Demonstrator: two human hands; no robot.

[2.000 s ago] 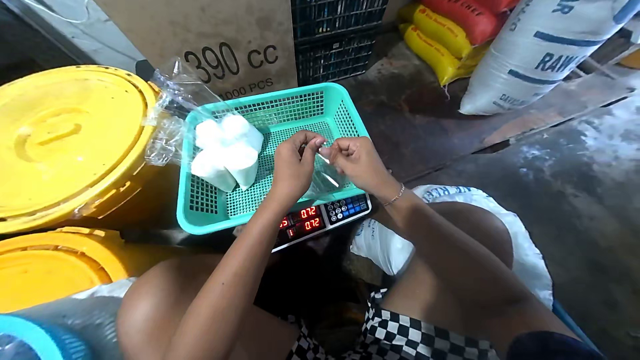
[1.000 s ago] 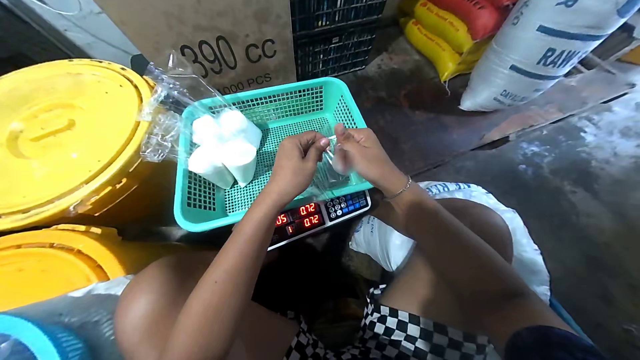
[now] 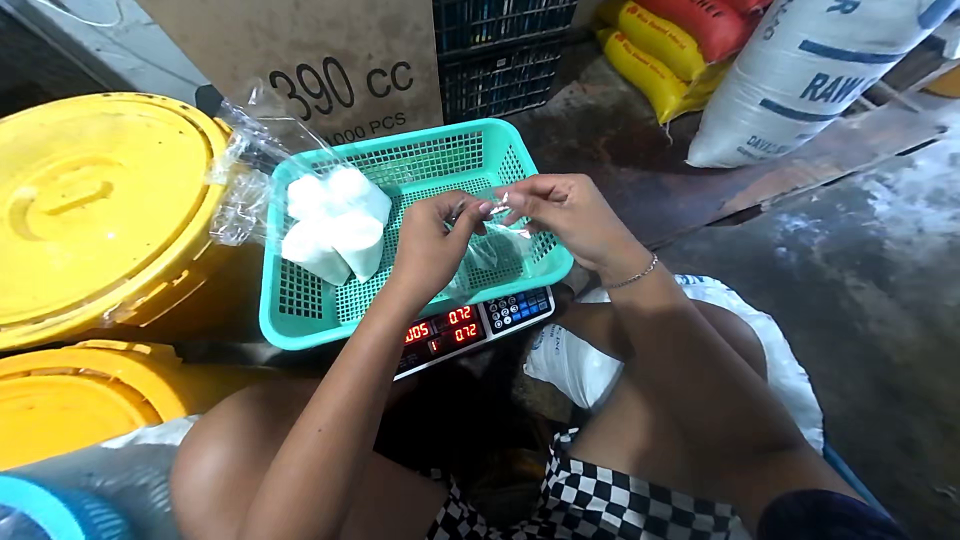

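My left hand (image 3: 439, 236) and my right hand (image 3: 571, 217) meet above the right part of a turquoise plastic basket (image 3: 296, 335). Between them, their fingertips pinch the top of a clear plastic bag (image 3: 487, 251), which hangs down over the basket mesh. At the basket's left end lie several small bags of white contents (image 3: 358, 238), bunched together. More clear plastic bags (image 3: 251, 176) drape over the basket's left rim. Beneath the basket is a digital scale (image 3: 450, 334) with lit red digits and a keypad.
Yellow lidded tubs (image 3: 97, 202) stand at the left. Behind the basket are a cardboard box (image 3: 375, 45) and black plastic crates (image 3: 499, 75). A large white sack (image 3: 795, 82) and yellow and red packs (image 3: 652, 60) lie at the back right. A blue basket (image 3: 52, 514) is at lower left.
Both hands stay over the basket's right part with the clear bag; the fingers have shifted on its top. The white-filled bags have not moved.
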